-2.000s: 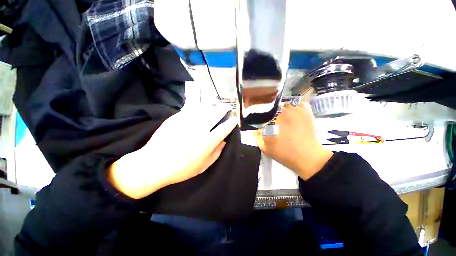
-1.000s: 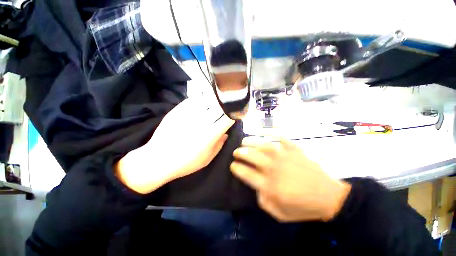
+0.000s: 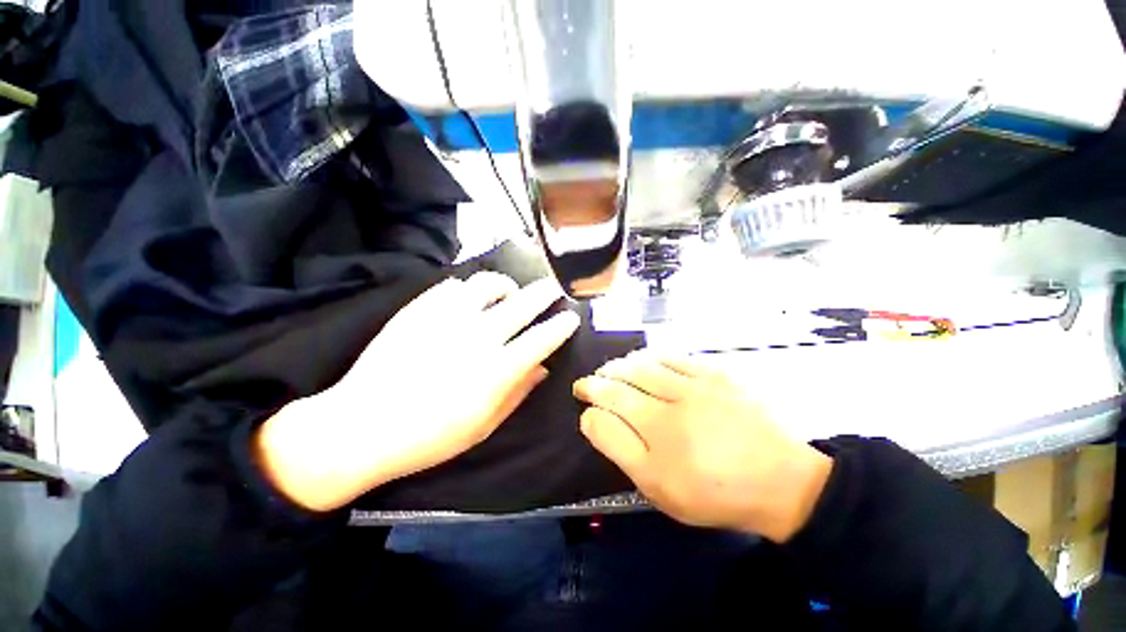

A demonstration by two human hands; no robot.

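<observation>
A large dark garment [image 3: 284,272] lies left of the sewing machine's needle area and runs under both hands. A plaid lining patch [image 3: 294,89] shows on it at the upper left. My left hand [image 3: 432,370] lies on the dark cloth with its fingertips beside the machine's shiny metal cover [image 3: 575,161]. My right hand [image 3: 704,438] rests on the cloth's right edge, fingers bent and close together. The cover hides the needle and presser foot. Whether the fingers pinch the cloth or only press on it is not clear.
The white machine head [image 3: 790,49] with a blue stripe spans the top. A ribbed tension dial [image 3: 788,220] sticks out at its front. A red-yellow handled tool [image 3: 908,325] lies on the white table to the right. A ruled tape [image 3: 1025,444] follows the table's front edge. Black fabric [image 3: 1025,173] hangs at the right.
My right hand has come from beside the needle area down onto the cloth's right edge. My left hand has shifted slightly away from the metal cover. The view has shifted a little.
</observation>
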